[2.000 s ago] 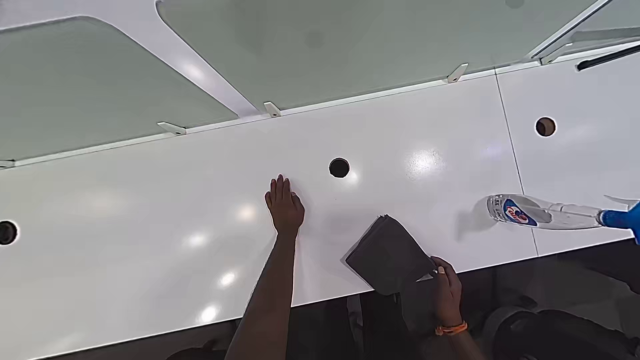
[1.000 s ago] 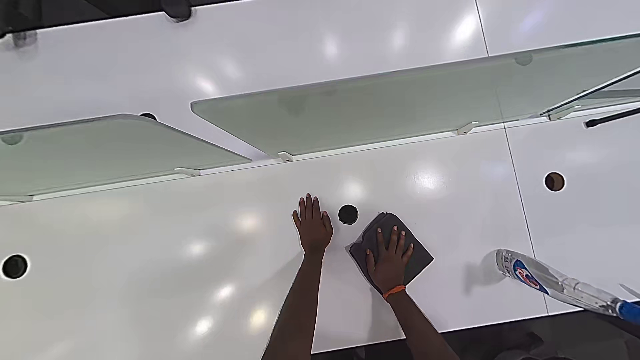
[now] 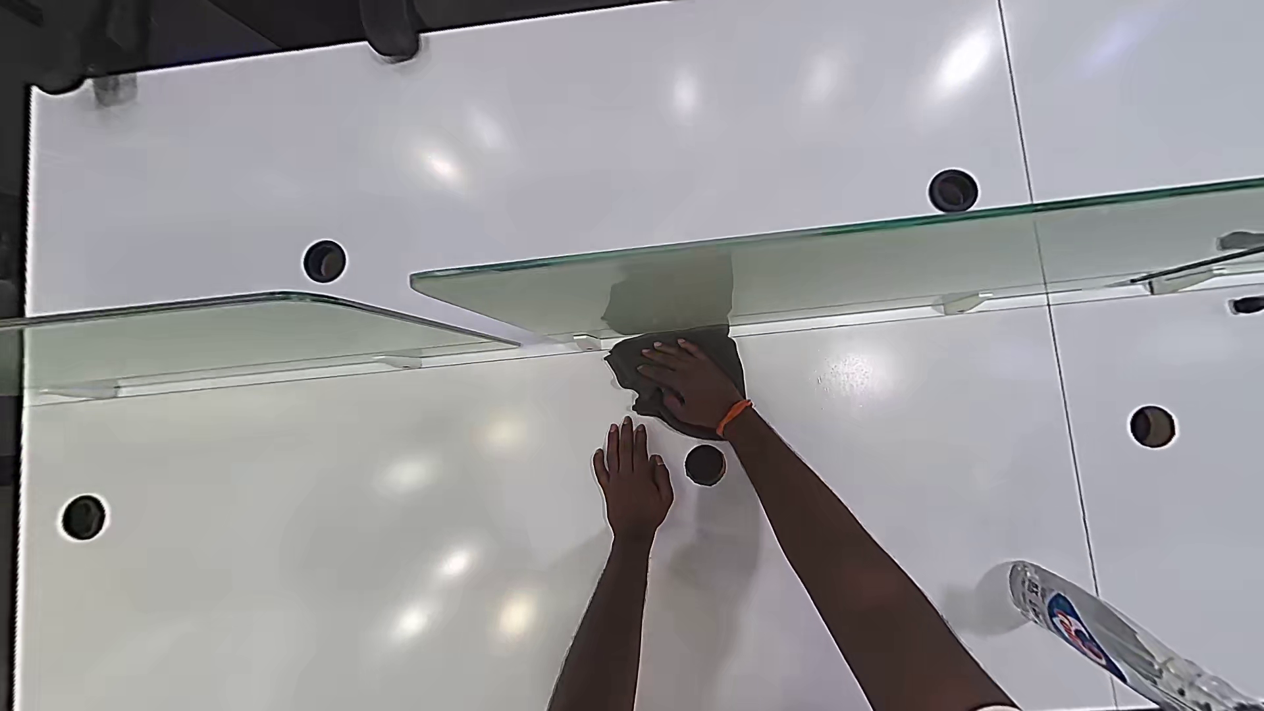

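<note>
A dark grey cloth (image 3: 706,400) lies bunched on the white tabletop (image 3: 296,553), its far edge against the base of the frosted glass divider (image 3: 790,272). My right hand (image 3: 694,385), with an orange band at the wrist, presses flat on the cloth with the fingers spread. My left hand (image 3: 633,484) rests palm down on the bare tabletop, just nearer and left of the cloth, and holds nothing. Beside it on the right is a round hole (image 3: 705,464) in the tabletop. A clear plastic bottle (image 3: 1106,632) with a blue and red label stands at the lower right.
A second glass panel (image 3: 247,341) runs along the left, with small white brackets at its base. More round holes, one at the right (image 3: 1152,427) and one at the left (image 3: 84,516), pierce the surface. Dark chair parts (image 3: 391,30) show beyond the far edge.
My right hand has pushed the cloth away from me, past the round hole to the glass divider. Two seconds ago it held the cloth by a corner near the front edge. The view has shifted.
</note>
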